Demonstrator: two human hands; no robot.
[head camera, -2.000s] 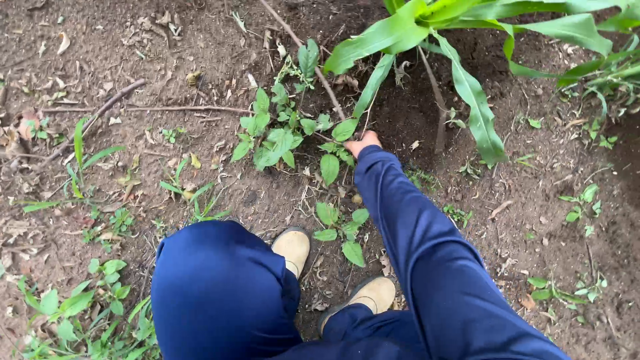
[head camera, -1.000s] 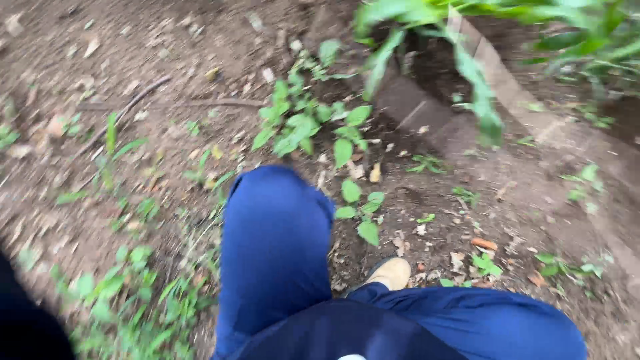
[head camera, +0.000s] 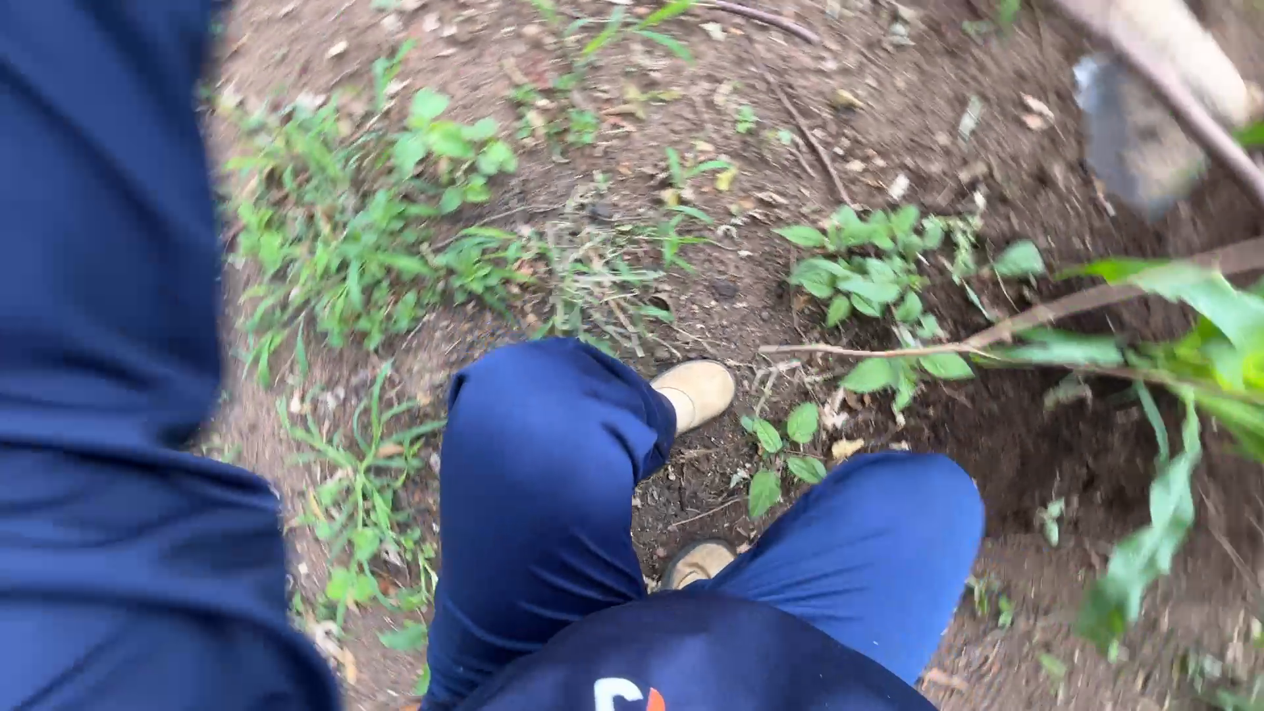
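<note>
Neither of my hands is in view. A large dark blue sleeve (head camera: 118, 415) fills the left edge and runs up out of the frame. At the top right is a blurred grey, metal-looking blade (head camera: 1136, 138), beside a pale object (head camera: 1185, 49) that I cannot make out. A brown stick (head camera: 1165, 94) crosses in front of them. A long-leaved green plant (head camera: 1224, 326) stands at the right, with a thin branched stick (head camera: 1037, 321) across it. Low broad-leaved weeds (head camera: 874, 272) grow beyond my feet.
My bent knees (head camera: 538, 434) and tan shoes (head camera: 696, 393) are on brown soil (head camera: 1066, 444). Grass and weeds (head camera: 346, 237) cover the ground at the left. A small leafy seedling (head camera: 785, 459) grows near my shoes. A twig (head camera: 810, 138) lies farther up.
Two seconds ago my right hand was at the base of the weeds; it has left view. A large sleeve now shows at the left and a blade at the top right. The view has swung.
</note>
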